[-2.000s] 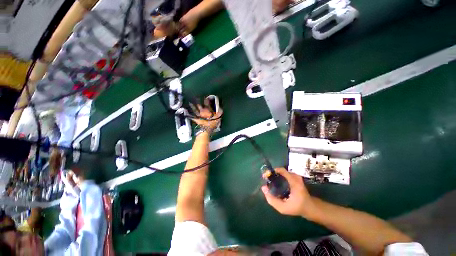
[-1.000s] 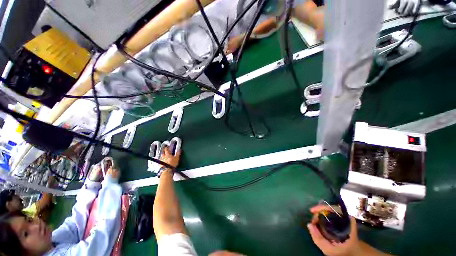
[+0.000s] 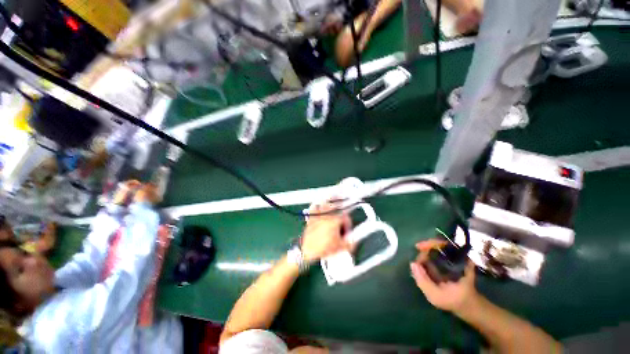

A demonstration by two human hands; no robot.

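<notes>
My left hand [image 3: 326, 231] is on white plastic loop-shaped housings [image 3: 378, 250] on the green surface in front of me; its fingers cover part of them, and the exact number is unclear. My right hand [image 3: 445, 280] is closed around the black electric screwdriver [image 3: 449, 259], to the right of the housings. Its black cord [image 3: 414, 181] arches over the housings and my left hand. The white screw feeder [image 3: 528, 193] stands just right of the screwdriver, with a lower pick-up plate [image 3: 511, 259] at its front. The screwdriver's tip is hidden.
A grey metal upright [image 3: 487, 90] stands behind the feeder. More white housings [image 3: 319, 102] lie along the far side of the line. A person in light blue sleeves [image 3: 131, 228] works at the left, near a black object [image 3: 193, 256]. Another person's arm [image 3: 363, 34] reaches in opposite.
My left hand has come back from the far left with housings, now nearer to me and closer to the screwdriver. My right hand still holds the screwdriver beside the feeder. The view has shifted.
</notes>
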